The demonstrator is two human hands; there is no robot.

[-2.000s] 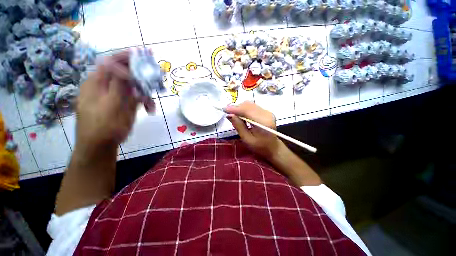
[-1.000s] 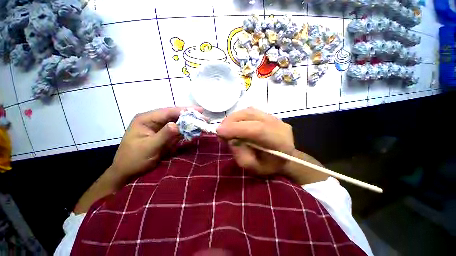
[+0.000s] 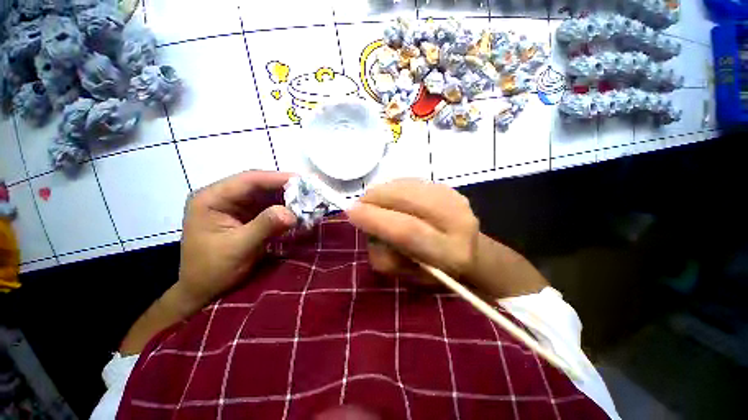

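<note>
My left hand (image 3: 234, 234) holds one grey-white ruffled ornament body (image 3: 303, 199) between thumb and fingers, just past the table's front edge. My right hand (image 3: 422, 230) holds a long thin pale wooden stick (image 3: 500, 318). The stick's whitish tip end points at the ornament body and appears to touch it; its far end slants down to the right over the sleeve. A round white glue dish (image 3: 344, 139) with whitish contents sits at the table edge just beyond my hands.
A heap of grey ruffled bodies (image 3: 82, 66) lies at the left. Small pale pieces with orange tints (image 3: 459, 74) are scattered right of the dish. Grey ornaments stand in rows (image 3: 623, 66) at the right, beside a blue tray (image 3: 728, 74). Orange-yellow cloth (image 3: 8, 250) shows at the left edge.
My left hand has brought a grey body from the left to the apron front. My right hand has moved the stick from the dish to that body, and the stick now slants more steeply.
</note>
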